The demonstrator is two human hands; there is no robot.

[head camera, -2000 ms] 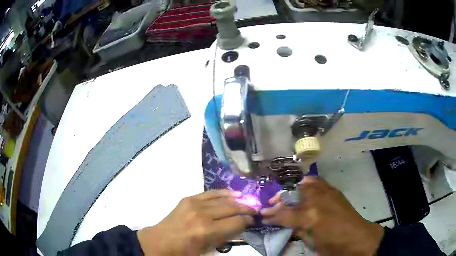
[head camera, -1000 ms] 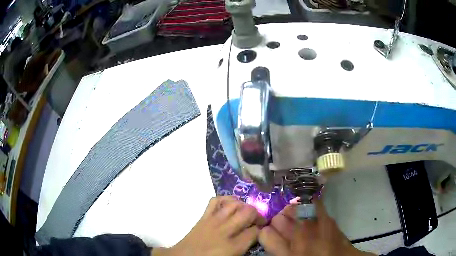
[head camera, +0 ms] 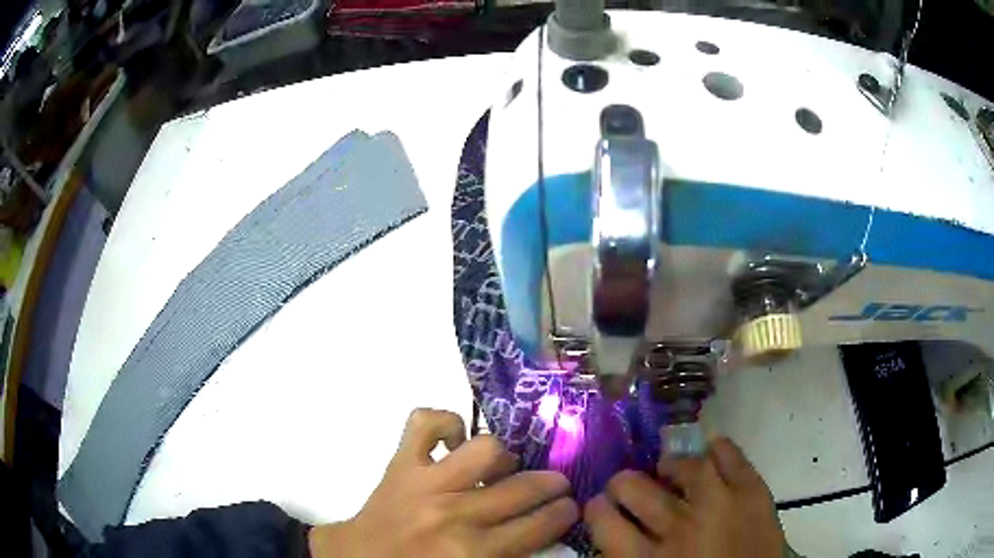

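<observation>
The dark patterned fabric panel (head camera: 476,294) lies under the head of the white and blue sewing machine (head camera: 698,207) and looks purple under the lamp glow. My left hand (head camera: 463,496) presses and holds the fabric's left side in front of the presser foot. My right hand (head camera: 692,507) holds the fabric just right of it, cut off by the bottom edge. The needle is hidden in glare. The curved grey-blue cut pieces (head camera: 245,283) lie left of the machine, untouched.
A black mobile phone (head camera: 894,431) lies under the machine arm at the right. The cream tension dial (head camera: 770,332) and shiny take-up guard (head camera: 625,234) are on the head. A grey bin (head camera: 262,35) and red striped cloth (head camera: 403,15) are behind the white table (head camera: 142,240).
The view has shifted, so the machine appears farther right. More patterned fabric shows behind and left of the machine head. My left hand's fingers are more spread, and both hands remain at the fabric.
</observation>
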